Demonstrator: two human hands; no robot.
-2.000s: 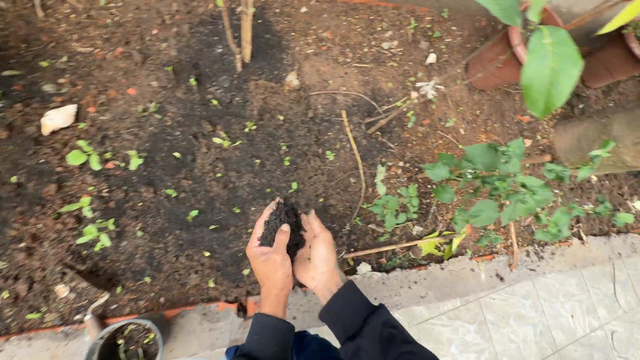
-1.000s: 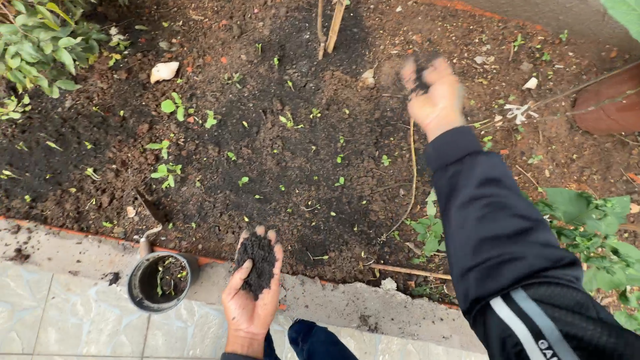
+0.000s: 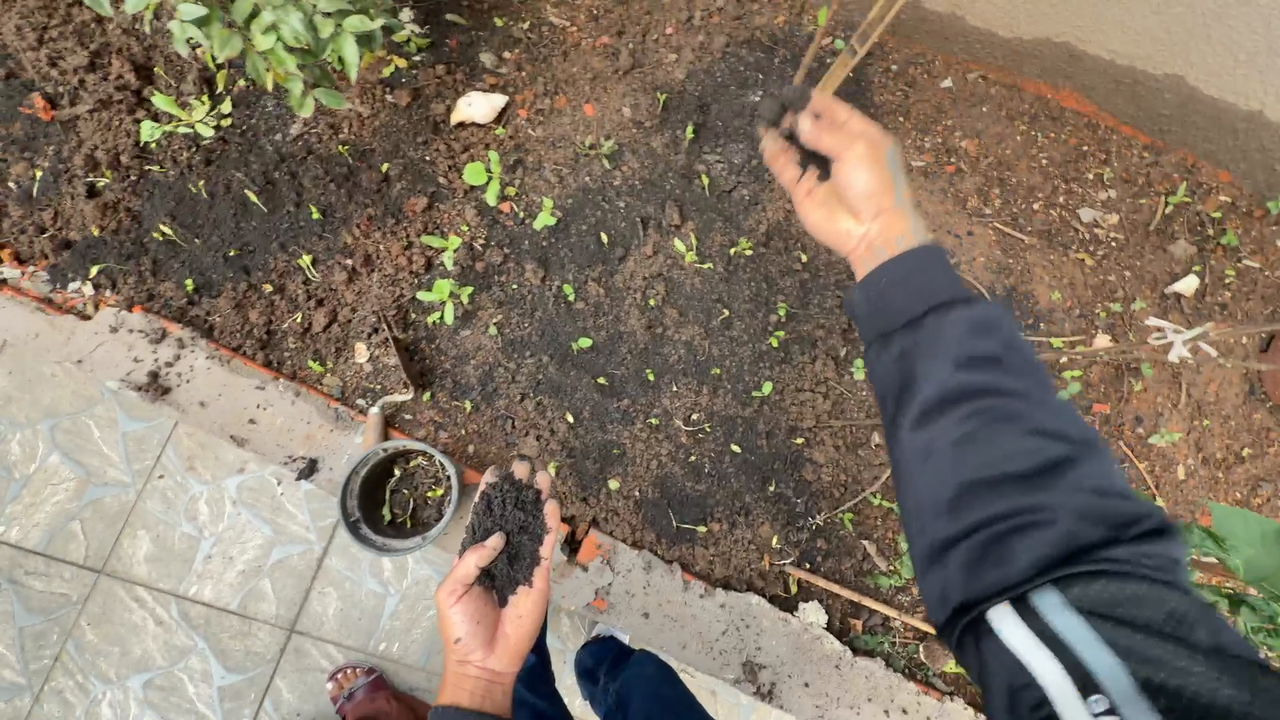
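My left hand (image 3: 495,600) is palm up near the bed's edge, cupped around a heap of dark soil (image 3: 508,535). Stretched over the far part of the garden bed (image 3: 640,300), my right hand (image 3: 840,170) has some dark soil (image 3: 808,155) in its curled fingers, slightly blurred, close to two thin wooden stakes (image 3: 855,50). Small green seedlings (image 3: 445,298) stand in the bed between and left of my hands. Just left of my left hand, a round pot (image 3: 400,497) holds soil and limp sprigs. A trowel (image 3: 390,400) with a wooden handle rests behind the pot.
A leafy bush (image 3: 270,40) grows at the upper left, with a pale stone-like piece (image 3: 479,108) near it. A concrete curb (image 3: 700,620) borders the bed beside grey tiles (image 3: 200,530). A stick (image 3: 860,600) lies near the curb. A wall (image 3: 1130,50) stands at the upper right.
My hands were together around dark soil two seconds ago; they are now apart, each with soil. The view has shifted left across the bed.
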